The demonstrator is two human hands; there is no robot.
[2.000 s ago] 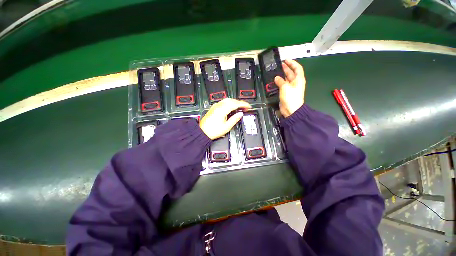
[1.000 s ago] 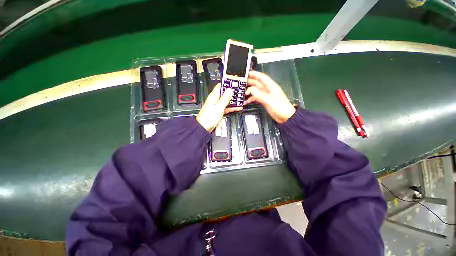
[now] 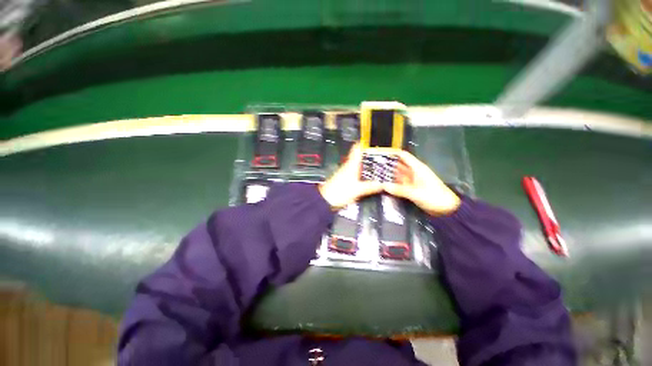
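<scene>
A keypad phone [image 3: 382, 130] is held upright above the tray, its front facing me, with a yellow-looking border round a dark screen. My left hand [image 3: 347, 180] holds its lower left side and my right hand [image 3: 423, 187] its lower right side, around the keypad. The clear blister tray [image 3: 450, 151] lies beneath, holding several black phones back up with red-outlined ovals, such as one in the far row [image 3: 268, 139] and one in the near row [image 3: 394, 232]. My hands and sleeves hide part of the tray. The picture is blurred.
Red-and-white marker pens [image 3: 545, 214] lie right of the tray on the dark green surface [image 3: 171, 171]. The brighter green belt [image 3: 314, 89] with its pale edge rail [image 3: 179, 123] runs behind the tray. A pale post [image 3: 547, 75] stands at the upper right.
Two seconds ago my right hand held a phone at the tray's far right; now both hands hold a phone front up. The view has shifted, so the tray and pens appear lower and further right.
</scene>
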